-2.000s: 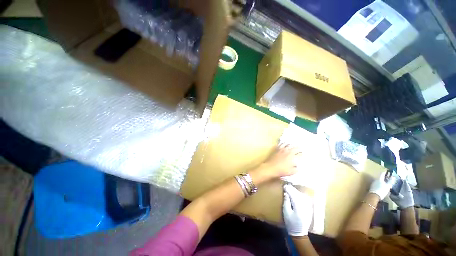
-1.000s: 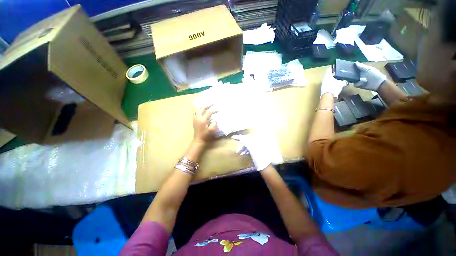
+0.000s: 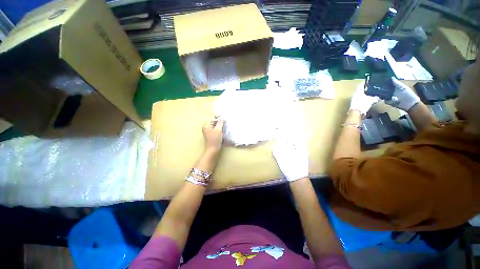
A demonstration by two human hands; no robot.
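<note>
A white bubble bag (image 3: 248, 118), washed out by glare, lies on the tan cardboard sheet (image 3: 179, 152) in front of me. My bare left hand (image 3: 213, 131) is at its left edge, fingers curled; glare hides whether they grip it. My right hand (image 3: 292, 159) wears a white glove and is at the bag's lower right. Its fingertips are lost in the glare, so its hold cannot be told. A packed unit (image 3: 308, 86) in bubble wrap lies behind, to the right.
Small marked carton (image 3: 223, 29) at the back, tape roll (image 3: 152, 69) beside it. Large open carton (image 3: 102, 58) and bubble wrap sheet (image 3: 73, 167) at left. At right a neighbour in brown (image 3: 400, 168) holds a black device (image 3: 380, 86) above grouped devices (image 3: 375, 130).
The view has swung right and levelled. My hands have moved apart, the left at the bag's left edge and the right further right. The neighbour has a black device in gloved hands.
</note>
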